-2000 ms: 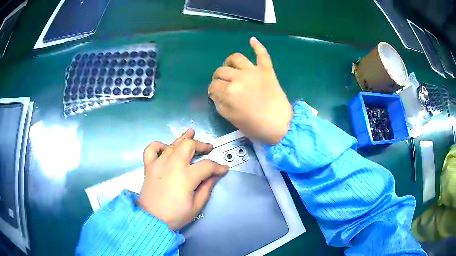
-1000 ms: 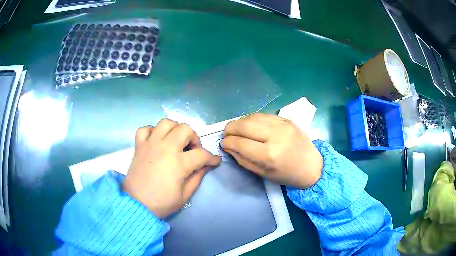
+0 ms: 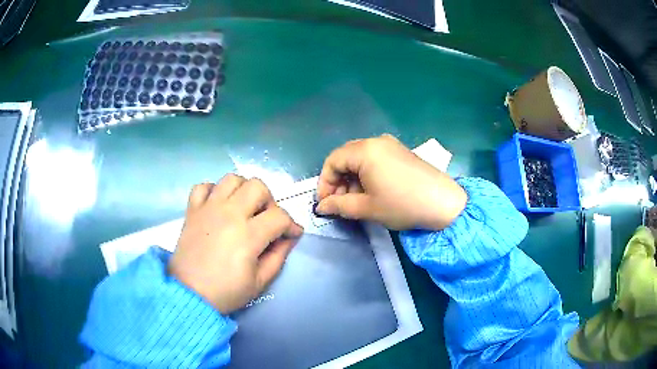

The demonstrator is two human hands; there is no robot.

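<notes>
A dark grey tablet back cover (image 3: 317, 295) lies on a white backing sheet (image 3: 407, 306) in front of me, tilted, with its camera area near the top edge. My right hand (image 3: 385, 184) is over the camera area, thumb and forefinger pinched on a small black part (image 3: 317, 209) at the cover's surface. The fingers partly hide that part. My left hand (image 3: 234, 241) rests on the cover's upper left, its fingers curled and its thumb and forefinger tips together. Whether anything is between them cannot be seen.
A ring sheet (image 3: 151, 76) lies at the upper left. A blue parts bin (image 3: 539, 174) holds small black parts at the right, before a brown roll (image 3: 547, 104). A white strip (image 3: 601, 258) and dark tool (image 3: 582, 241) lie nearby. A person's yellow sleeve (image 3: 623, 317) enters lower right.
My right hand first came down from above the cover to the camera area, then its wrist and knuckles rose slightly. My left hand drew back a little to the left.
</notes>
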